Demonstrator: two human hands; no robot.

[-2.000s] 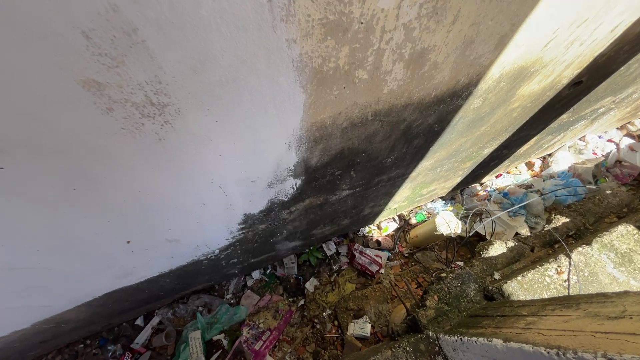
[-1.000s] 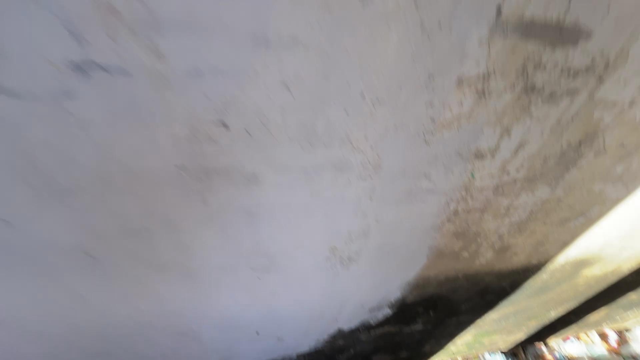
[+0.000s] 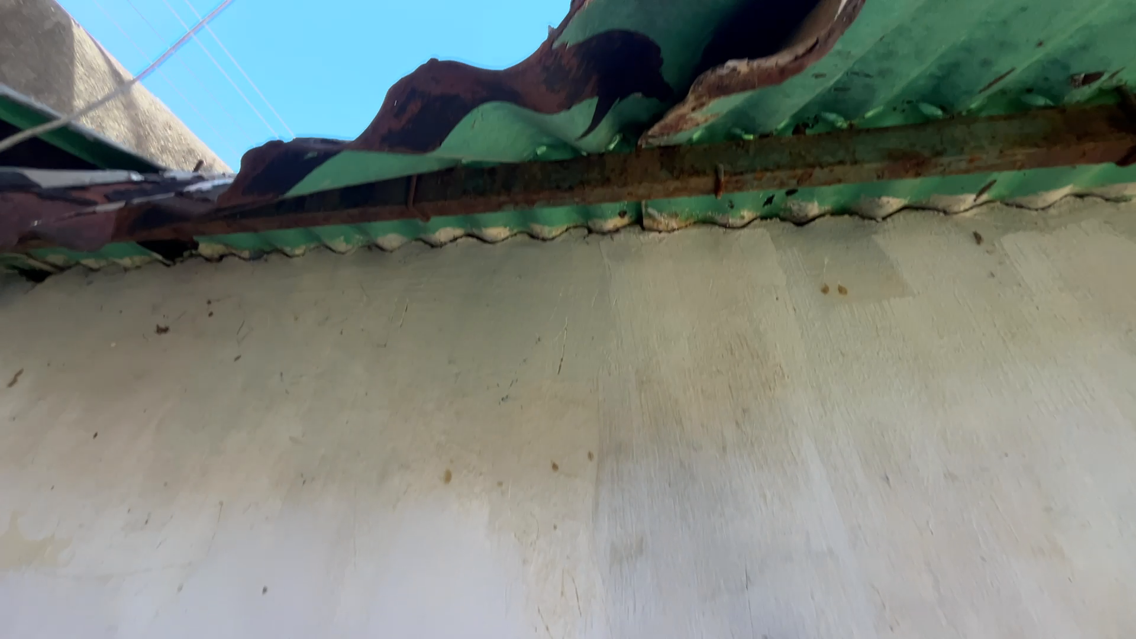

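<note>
Neither my left hand nor my right hand is in the head view, so what they hold cannot be told. A plastered wall (image 3: 550, 390) fills the lower part, beige toward the top and whiter along the bottom, with small brown spots and scratches. Green corrugated roof sheets (image 3: 941, 62) overhang it, their wavy lower line meeting the wall top. Beneath the sheets runs a rusty metal beam (image 3: 799, 158). The sheet edge (image 3: 461, 89) at centre left is rusted, ragged and curled.
At the upper left stands a grey-brown wall (image 3: 124, 89) of another structure, in sunlight. A pale cable (image 3: 133, 82) crosses in front of it, and thin wires run across the blue sky. The roof's jagged edge juts out overhead.
The view has swung up from the litter-strewn ground and the wall's dark base to the wall top and roof edge. No hand shows in any frame.
</note>
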